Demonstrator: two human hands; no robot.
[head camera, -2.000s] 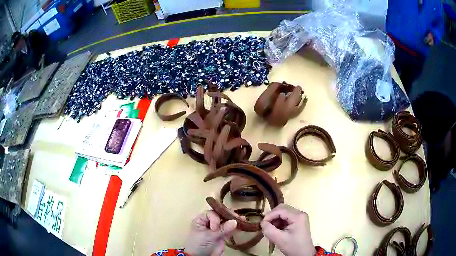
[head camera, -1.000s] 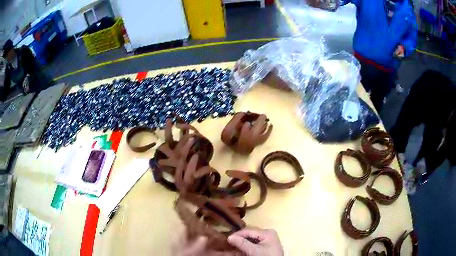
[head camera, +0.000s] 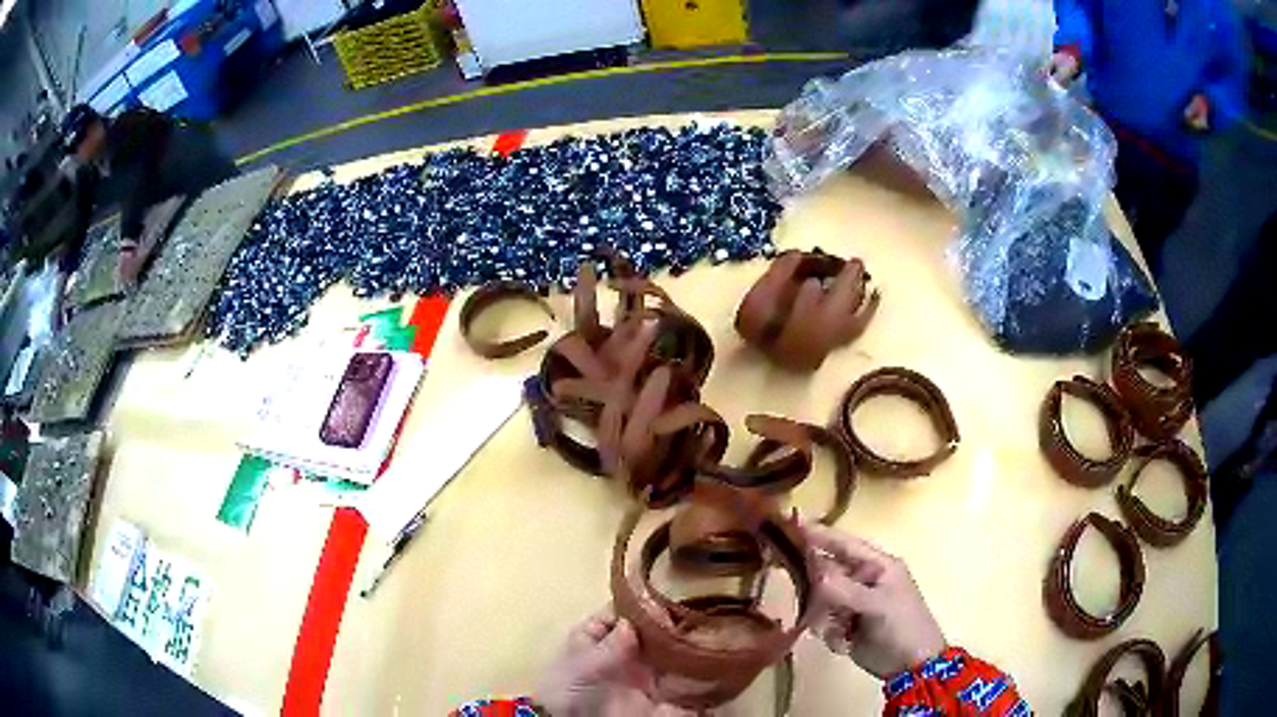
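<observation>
My left hand (head camera: 605, 675), at the bottom centre, grips the lower left of a ring of curved brown strap (head camera: 647, 607). My right hand (head camera: 871, 602) grips the ring's right side. The ring is held open above other loose brown straps, which show through it. A tangled brown strap pile (head camera: 642, 367) lies just beyond. An upright strap bundle (head camera: 804, 308) stands behind the pile, and a nested strap coil (head camera: 898, 422) lies to its right. How many layers are in the held ring is hard to tell.
More strap coils (head camera: 1094, 576) stand along the right table edge. Small dark metal pieces (head camera: 518, 210) bank the far side. Clear plastic bags (head camera: 1008, 168) lie far right. A phone (head camera: 357, 399) on a notebook and a pen (head camera: 402, 537) lie left. People stand at far left and far right.
The strap, earlier held low between both hands, now forms a wider ring between them. My right hand has moved right and up. The view tilted up, then down again.
</observation>
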